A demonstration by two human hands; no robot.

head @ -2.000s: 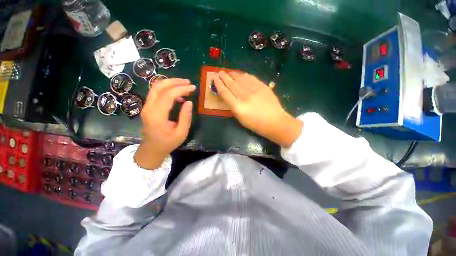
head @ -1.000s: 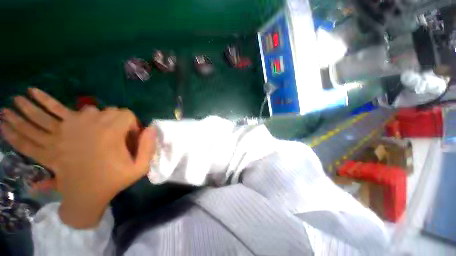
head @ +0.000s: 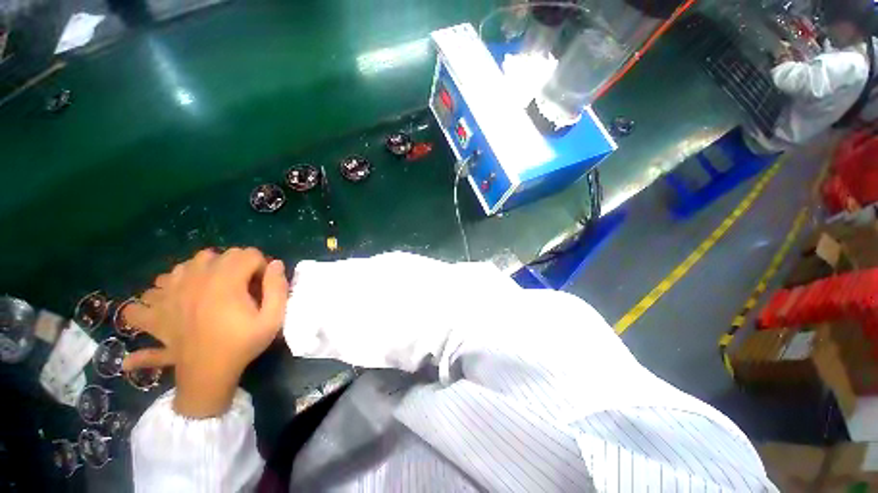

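Observation:
My left hand (head: 197,323) reaches up from its white cuff at lower left. Its fingers are spread above the nearest round metal-rimmed units, with nothing seen in them. My right hand (head: 274,286) meets and overlaps it, and most of it is hidden. The orange-red pad cannot be made out. Round dark units with silver rims (head: 94,404) lie in a cluster at lower left. More units (head: 302,177) lie in a row on the green bench beyond my hands. A small red part (head: 419,150) sits at the row's end.
A blue control box (head: 520,125) with a white top stands right of the row, with a clear cylinder (head: 587,63) behind. A thin yellow-tipped tool (head: 332,241) lies near my right sleeve. White paper (head: 67,361) lies at left. Another person (head: 818,87) is at upper right. Cartons (head: 780,351) stand at right.
The view has swung right, bringing in the floor, cartons and another person. My hands have come together, with my right hand away from the place where it touched the pad.

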